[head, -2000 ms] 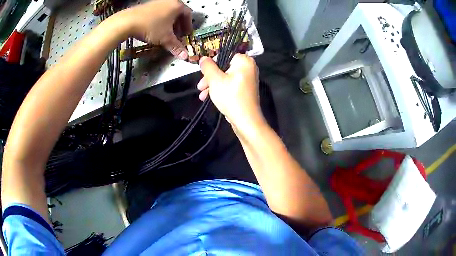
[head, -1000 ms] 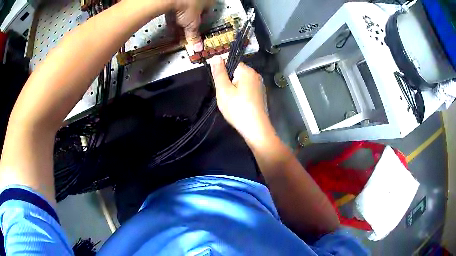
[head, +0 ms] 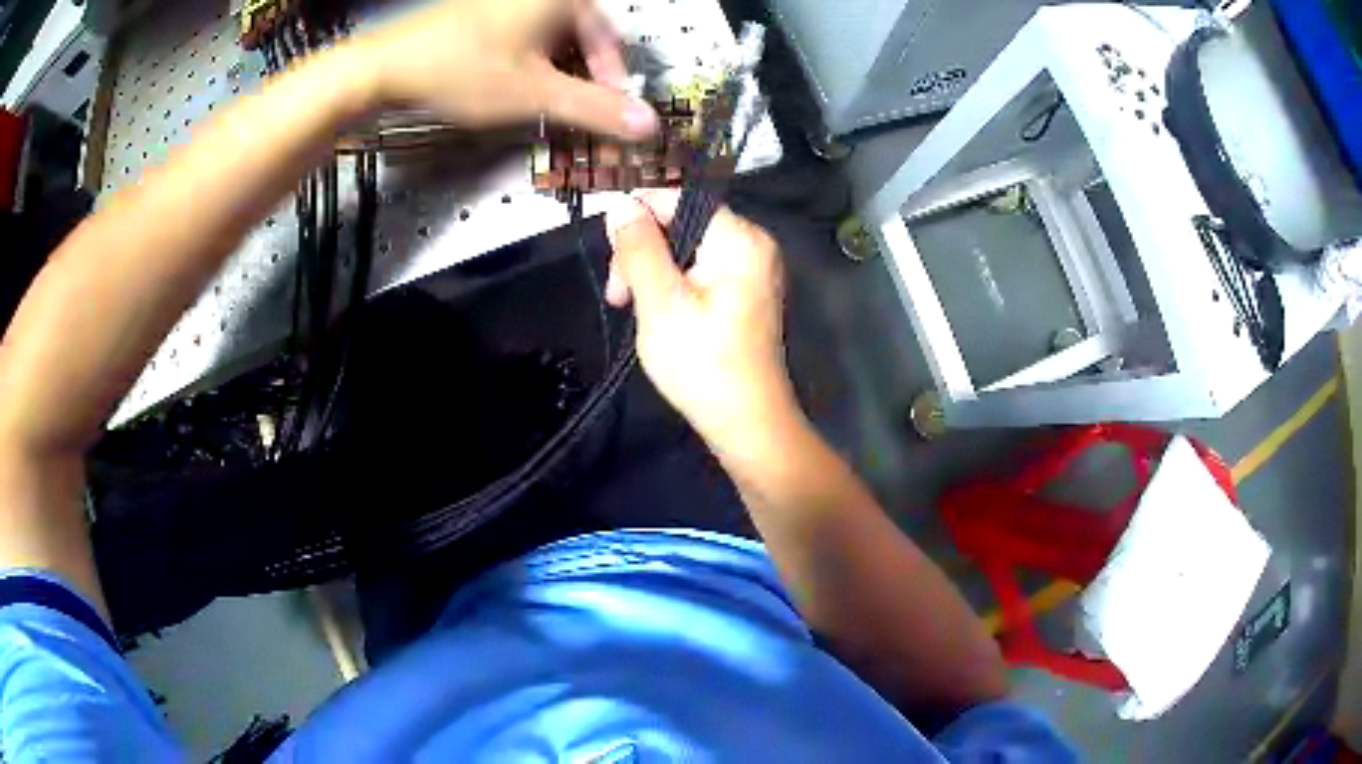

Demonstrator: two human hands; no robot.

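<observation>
The brass and reddish-brown fixture point(head: 613, 161) lies near the front edge of the perforated plate point(head: 448, 202). My right hand point(head: 702, 291) is closed on a bunch of black cables point(head: 560, 433), just below the fixture; their silvery tips stick up past the fixture's right end and the cords curve down across my lap. My left hand point(head: 523, 75) reaches over the fixture from above, thumb and fingers near its slots. It is blurred, and whether it pinches a cable end is hidden. A black cable hangs from the fixture's left part.
Another fixture point(head: 284, 23) with hanging cables is at the upper left of the plate. A thick black cable mass point(head: 194, 508) lies at left. At right are a white open frame point(head: 956, 299) with a round-based device, a red stool point(head: 1016, 523) and a white sheet point(head: 1180, 582).
My left hand has moved from the fixture's left end towards its right part. One cable now hangs from the fixture's left part. My right hand still holds the bunch.
</observation>
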